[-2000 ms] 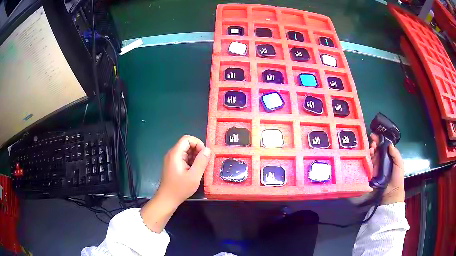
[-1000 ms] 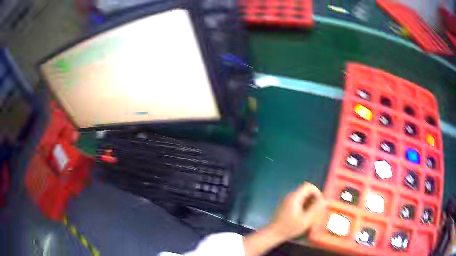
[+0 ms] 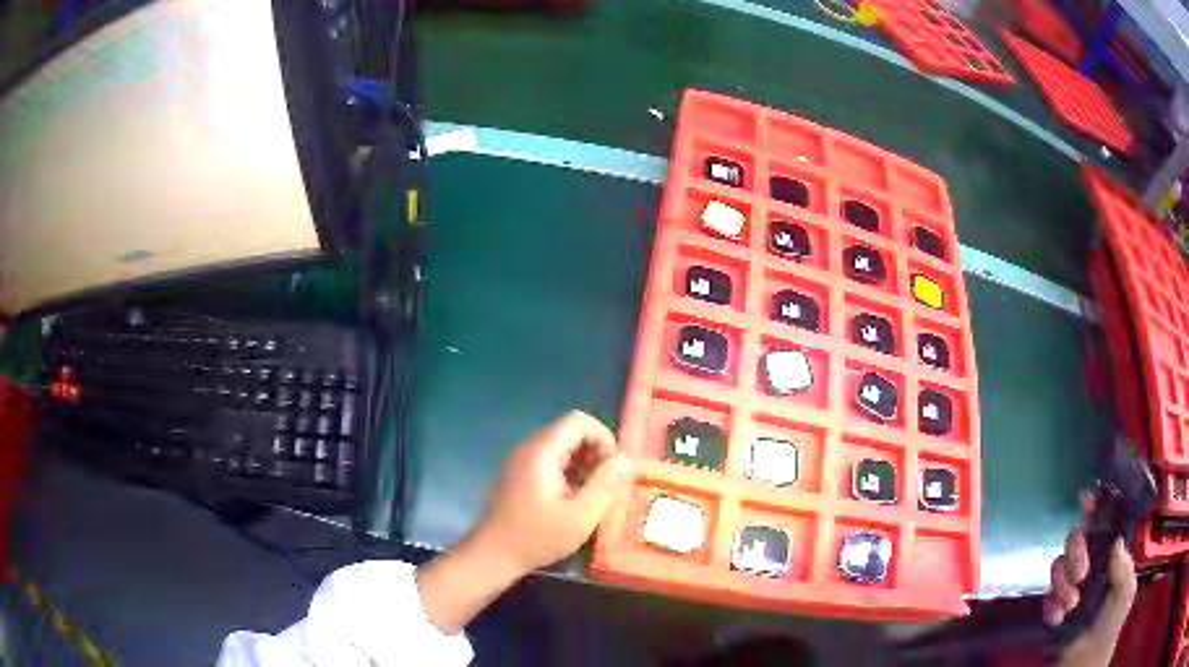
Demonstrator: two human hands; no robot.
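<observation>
A red compartment tray (image 3: 645, 404) lies on the green bench with a smartwatch unit in most pockets. The top row of pockets and the bottom right pocket are empty. Several screens glow white, and one watch screen (image 3: 927, 289) at the right glows yellow. My left hand (image 3: 561, 489) is at the tray's lower left edge, its thumb and fingers curled against the rim. My right hand (image 3: 1095, 586) is at the lower right, partly cut off by the frame edge, closed around the black barcode scanner (image 3: 1124, 493), which is blurred and off the tray.
A lit monitor (image 3: 157, 143) and a black keyboard (image 3: 235, 397) are at the left. Cables run beside the keyboard. Stacked red trays (image 3: 1147, 313) stand at the right edge. More red trays (image 3: 1069, 89) lie at the top right. A pale strip (image 3: 561, 150) crosses the bench.
The view swung left, then back right. My left hand stays at the tray's corner. The scanner has moved right, away from the tray. Some screens changed colour or went dark.
</observation>
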